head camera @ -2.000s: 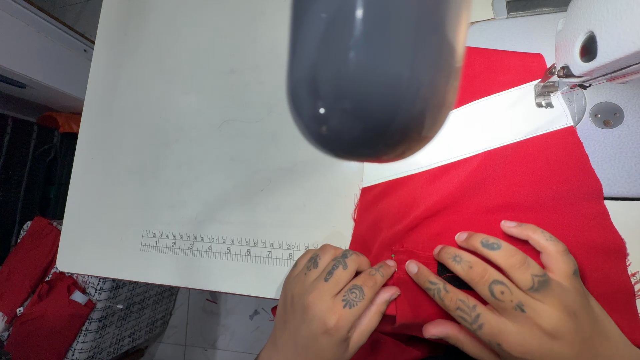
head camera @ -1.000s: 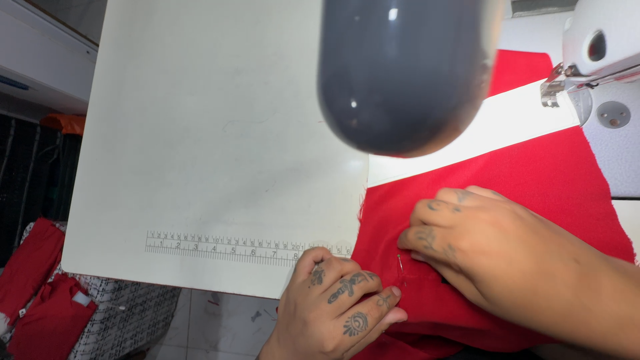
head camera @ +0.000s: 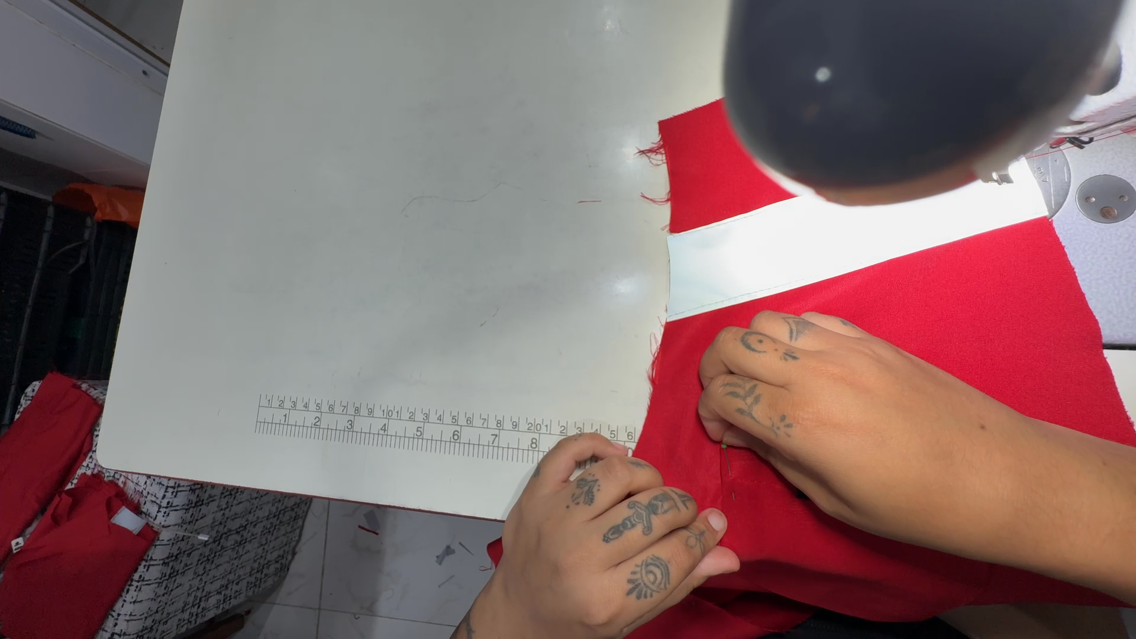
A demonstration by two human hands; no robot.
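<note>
Red fabric [head camera: 958, 355] with a white band [head camera: 763, 257] sewn across it lies on the sewing table's right side, its left edge frayed. My left hand [head camera: 612, 532] grips the fabric's lower left part between thumb and fingers, at the table's front edge. Just right of it, my right hand [head camera: 799, 399] has its fingertips pinched together at a thin straight pin [head camera: 726, 448] in the fabric. The fabric below both hands hangs in folds over the edge.
A dark rounded lamp head [head camera: 905, 89], blurred, covers part of the fabric and machine. A sewing machine's bed [head camera: 1083, 257] is at right. The white table [head camera: 399, 266] bears a printed ruler [head camera: 444, 430]. Red cloth pieces [head camera: 71, 541] lie on a patterned surface at lower left.
My right hand, spread flat with fingers apart two seconds ago, has turned and closed its fingertips at the pin. The left hand stays on the fabric's lower left part.
</note>
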